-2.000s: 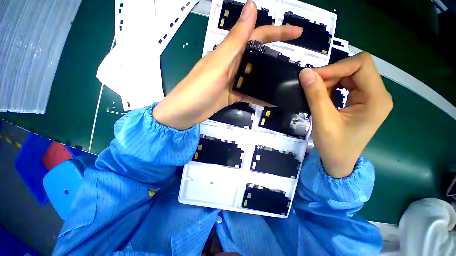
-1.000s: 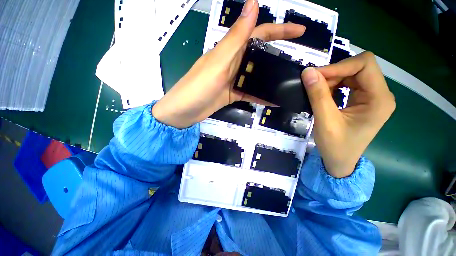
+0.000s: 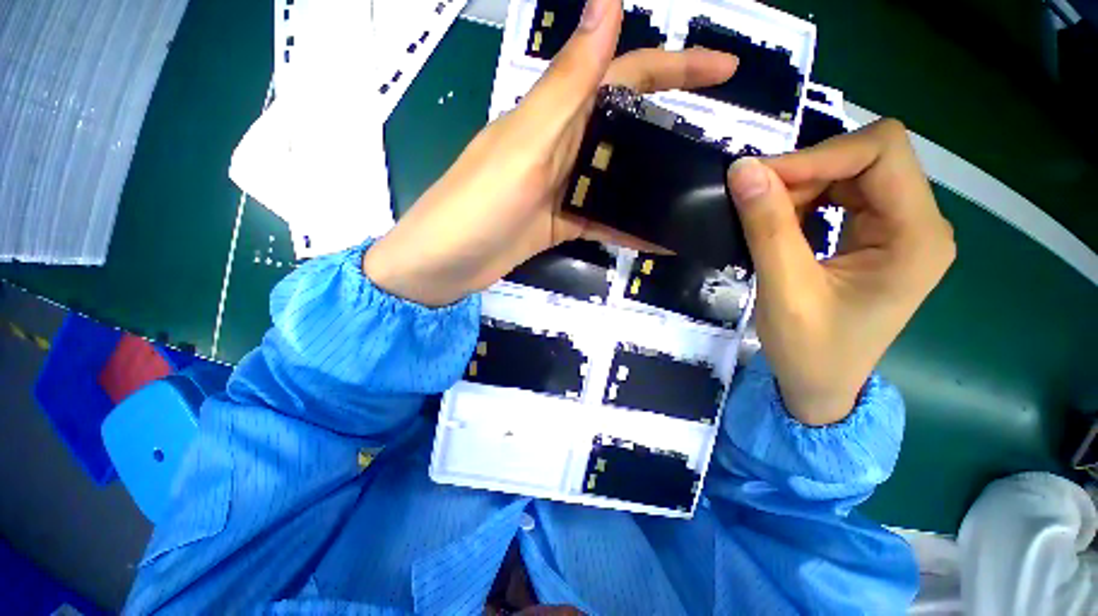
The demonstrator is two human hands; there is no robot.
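A circuit board with a black adhesive sheet [image 3: 656, 187] on it is held above the tray, two gold spots at its left end. My left hand [image 3: 518, 169] holds the board from its left side and beneath, thumb raised. My right hand [image 3: 843, 241] pinches the board's right end between thumb and fingers. The white component tray [image 3: 506, 463] lies below, with black-covered boards, such as one at the lower right [image 3: 642, 473], in its pockets. The lower left pocket is empty. The hands hide part of the tray.
White spent release liners [image 3: 325, 144] lie beyond my left arm. A translucent ribbed pile [image 3: 84, 120] stands at far left. Sheets with black rectangles [image 3: 821, 124] show partly under the tray's right side. A white sleeve [image 3: 1029, 554] of another person is at lower right.
My right hand has shifted very slightly right with the board's end. My left hand has barely moved. Both hands keep their hold.
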